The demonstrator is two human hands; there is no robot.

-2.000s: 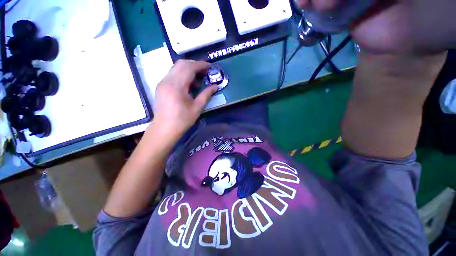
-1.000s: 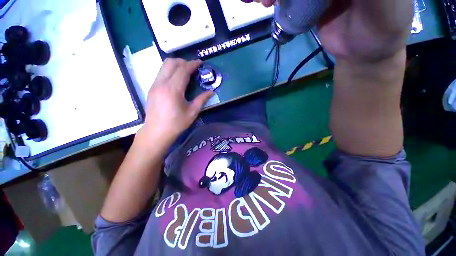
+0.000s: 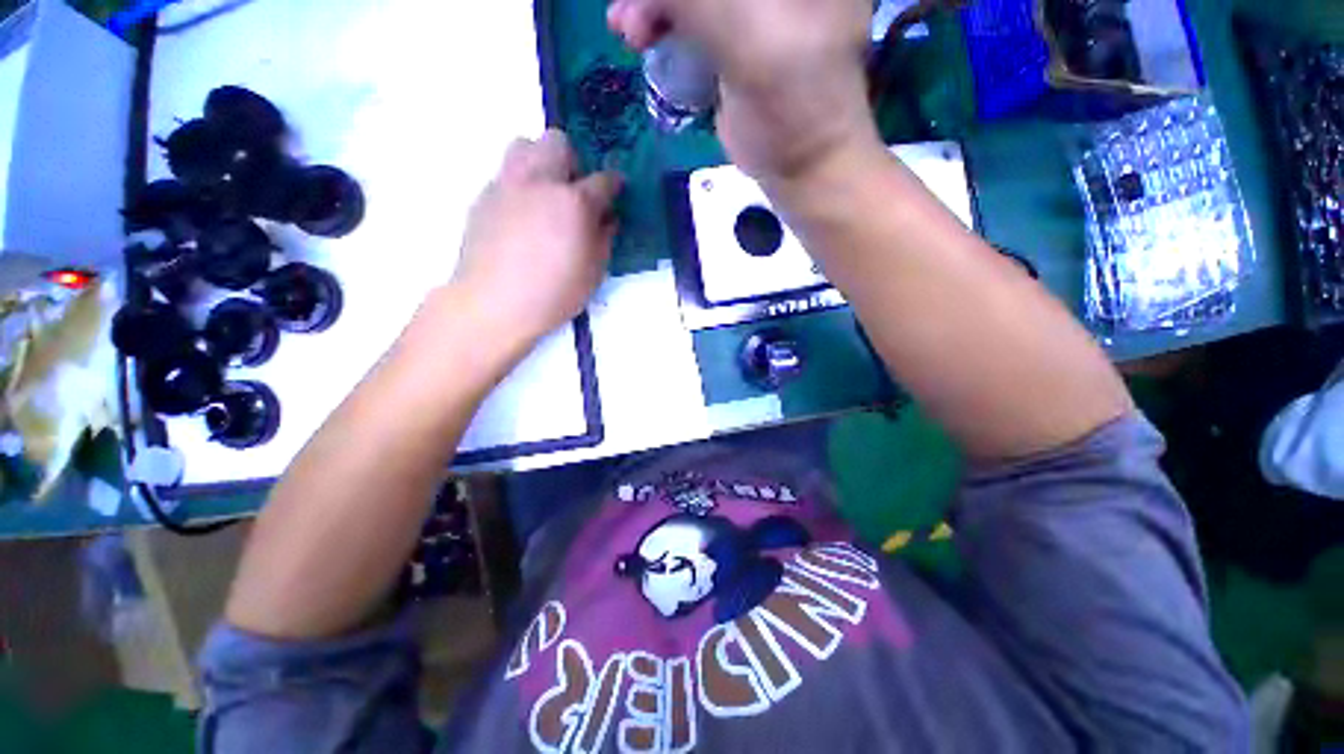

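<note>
My right hand [image 3: 789,74] is at the top centre, closed around the grey electric screwdriver [image 3: 681,77], which is partly hidden by the hand. The screwdriver's lower end is over a loose pile of tiny dark screws [image 3: 607,97] on the green bench. My left hand [image 3: 543,221] is over the right edge of the white mat, fingers curled beside the pile; whether it holds anything is hidden. The small inner module [image 3: 772,358], black with a shiny centre, sits on the bench edge before the white-block fixture [image 3: 722,236], touched by neither hand.
Black round housings [image 3: 236,251] are clustered on the left of the white mat [image 3: 413,89]. A white box device [image 3: 67,148] and crumpled tan wrapping [image 3: 59,383] are at far left. A blue parts bin [image 3: 1010,67] and clear plastic trays [image 3: 1164,221] are at right. My right forearm crosses the fixture.
The view has shifted. My left hand has left the small module and moved up beside the screw pile. My right hand has carried the screwdriver leftward, from right of the fixture to the pile.
</note>
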